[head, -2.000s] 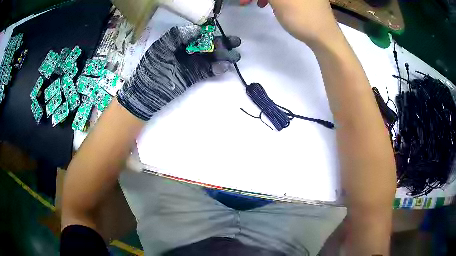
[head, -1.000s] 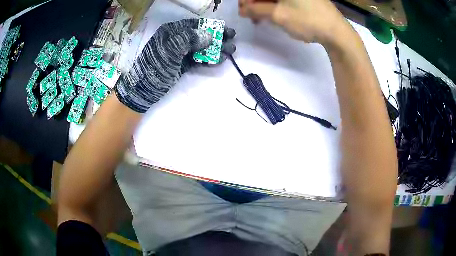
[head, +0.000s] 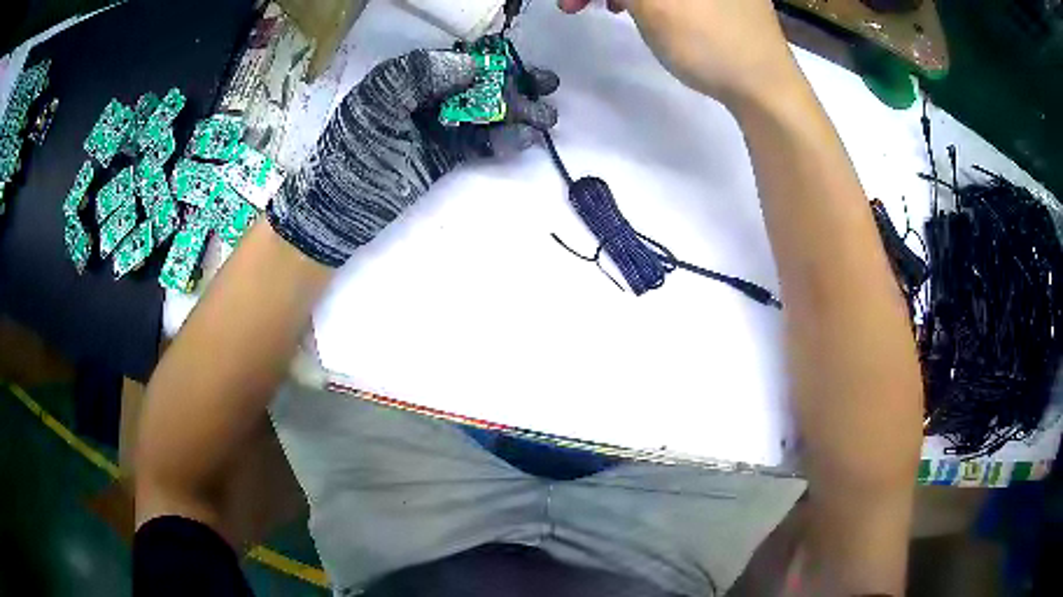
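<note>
My left hand [head: 449,105], in a mottled grey-black knit glove, holds a green circuit board [head: 476,98] at the upper centre. The black cable [head: 614,233] runs from between the gloved fingers down to a tied bundle on the white sheet. Its barrel plug [head: 760,294] points right, near my right forearm. A dark slim tip [head: 511,14] points down at the board's upper end. My bare right hand [head: 653,21] is at the top edge, partly cut off; its fingertips are mostly out of the picture, and what it holds cannot be told.
Loose green boards [head: 146,187] lie on a black surface at left, with board rows [head: 18,123] at the far left. A large black cable pile [head: 1002,315] lies at right. A whitish duct part [head: 460,14] hangs at top centre. The white sheet [head: 525,338] lies in front of me.
Since one second ago, my gloved hand has tilted the board, its upper end now at the dark tip. My right hand has moved up toward the top edge. The cable bundle has barely shifted.
</note>
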